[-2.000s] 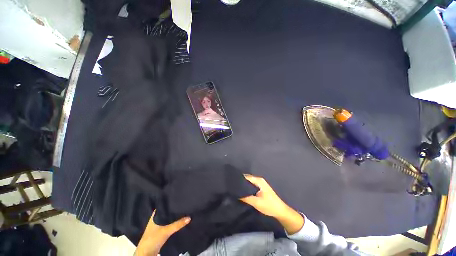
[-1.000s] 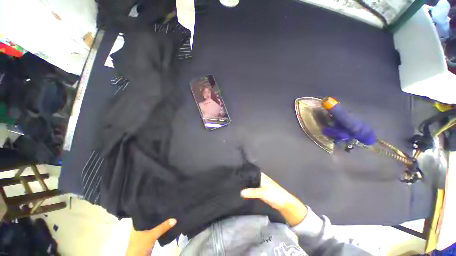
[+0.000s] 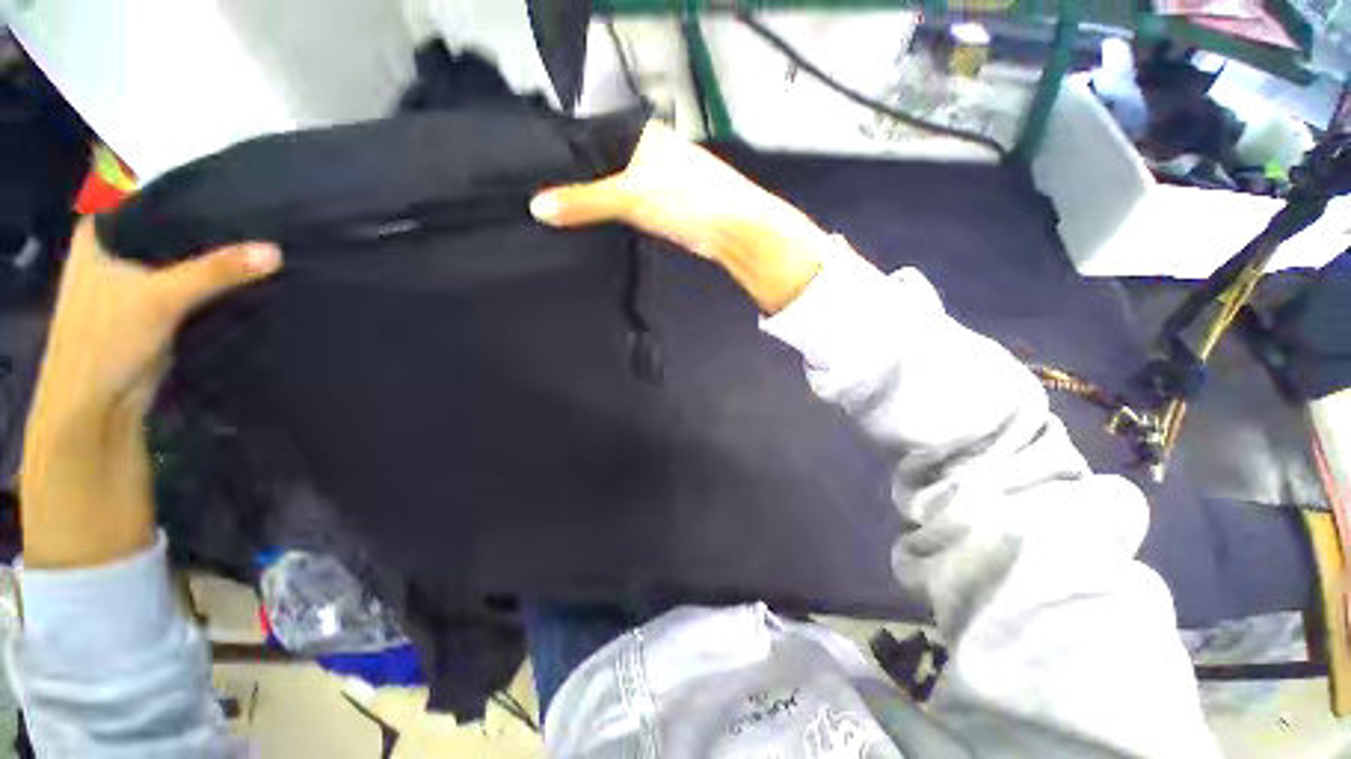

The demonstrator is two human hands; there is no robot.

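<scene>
A black garment is held up in front of me and hangs down over the left part of the table. My left hand grips its top edge at the left, thumb on the near side. My right hand grips the same edge further right. A small pale mark shows on the cloth between the hands. The iron's body is hidden behind my right sleeve. The smartphone does not show.
The dark padded table spreads behind and right. The iron's coiled hose runs to a stand at right. A white foam box is at the back right. A clear and blue plastic-wrapped bundle lies on the floor at left.
Both hands have raised the black garment from near my body, up and forward. The view has shifted; the phone and the iron's body are no longer visible.
</scene>
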